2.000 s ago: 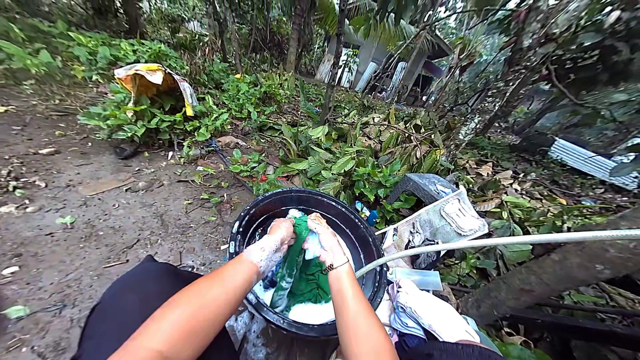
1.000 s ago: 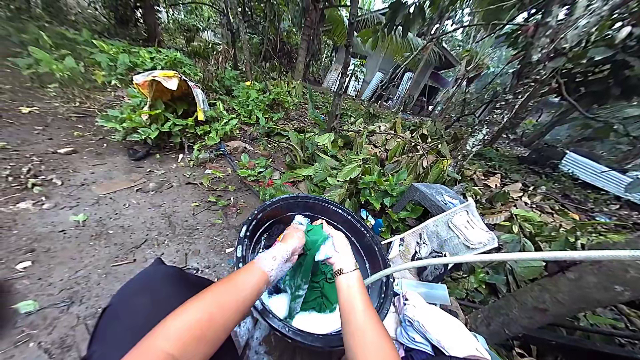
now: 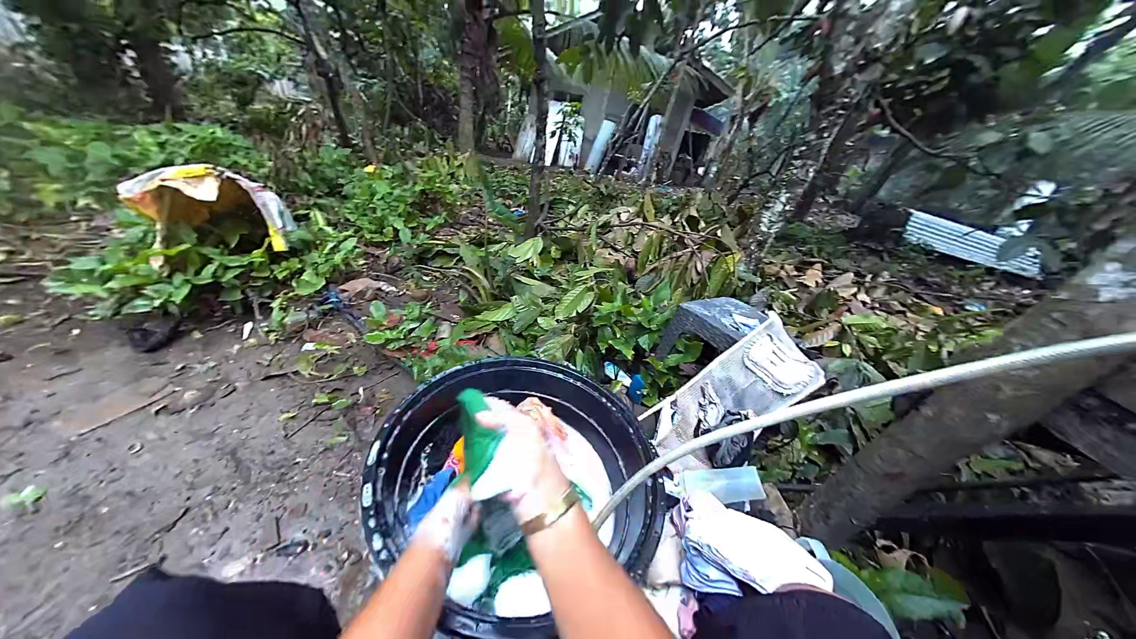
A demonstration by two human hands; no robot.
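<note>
Between my knees stands a round black plastic tub [image 3: 399, 444] with suds and wet clothes inside. My left hand [image 3: 448, 519], wet with suds, is low over the tub against a green cloth [image 3: 480, 435]; its fingers are partly hidden and blurred. Higher and to the right, my right hand [image 3: 524, 461] grips the same cloth, suds covering its fingers and a bracelet on its wrist. Some of the green cloth lies in the foam below. Blue and orange cloth [image 3: 430, 497] shows at the tub's left inside wall. A pale hose [image 3: 799, 408] runs over the right rim into the tub.
Right of the tub are a white plastic basket [image 3: 710, 399] with dark cloth, a clear plastic container [image 3: 723, 484] and a pile of light clothes [image 3: 745, 541]. A tree trunk [image 3: 941, 426] slants at the right. Muddy ground [image 3: 177, 444] lies left, leafy plants [image 3: 568, 302] ahead.
Part of the green cloth now stands up above my hands, and my left hand has moved lower than my right. Blue and orange cloth now shows at the tub's left side.
</note>
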